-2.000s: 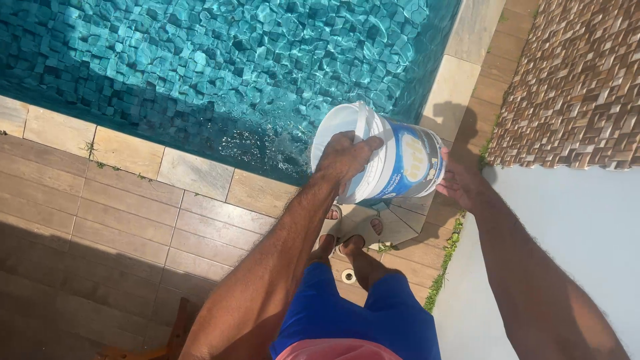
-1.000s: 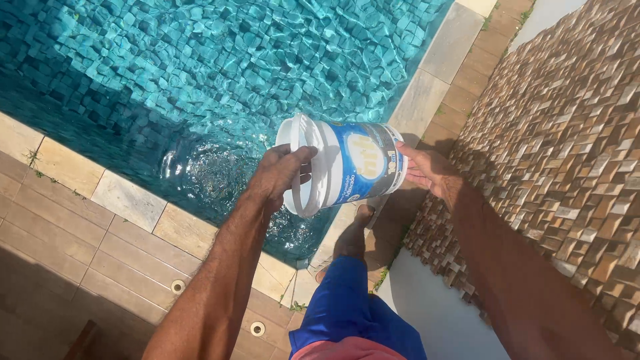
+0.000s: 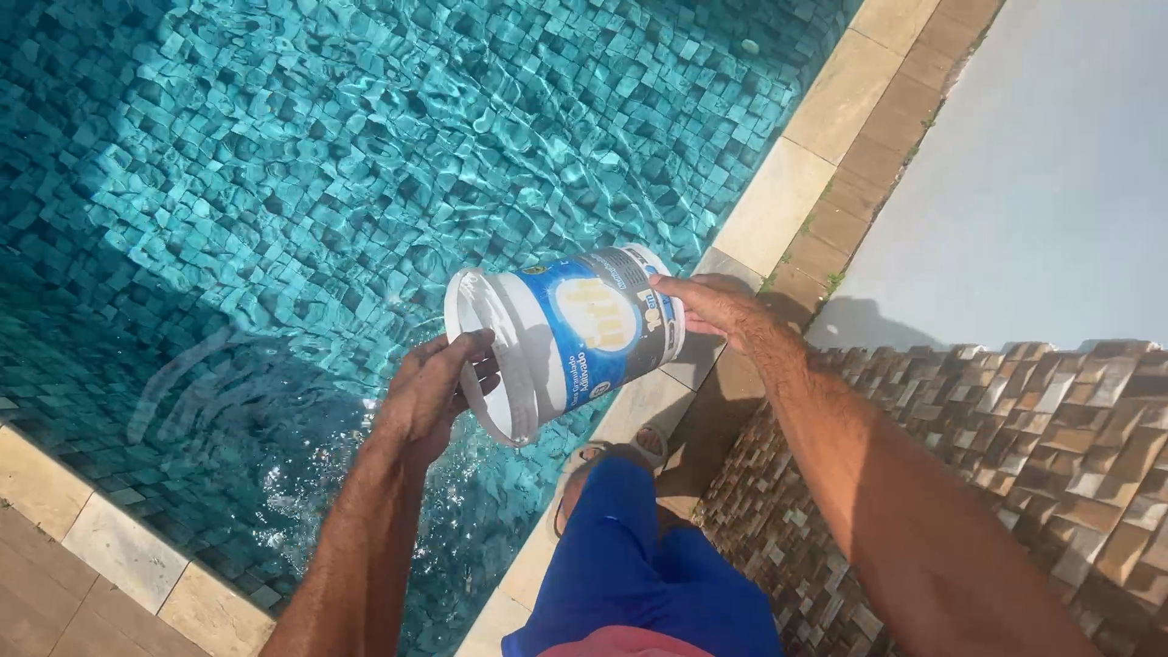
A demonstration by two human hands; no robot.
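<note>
A white plastic bucket (image 3: 547, 342) with a blue and grey printed label lies tipped on its side in the air, its mouth facing left over the pool water (image 3: 438, 155). My left hand (image 3: 443, 383) grips the rim, fingers curled into the mouth. At the other end, my right hand (image 3: 721, 306) holds the bucket's base, thumb on the label side. Inside the bucket only part of the white wall shows. Ripples and splashes mark the water below and left of my left hand.
Stone coping (image 3: 785, 196) edges the pool, and my sandalled feet (image 3: 639, 447) are on it. To the right stand a pale wall (image 3: 1022, 173) and a rough stone mosaic surface (image 3: 967, 447). Brown deck tiles (image 3: 55, 593) lie at the lower left.
The view has shifted and turned along the pool's edge. Both hands still hold the tipped bucket. The splash patch on the water looks wider than a second ago.
</note>
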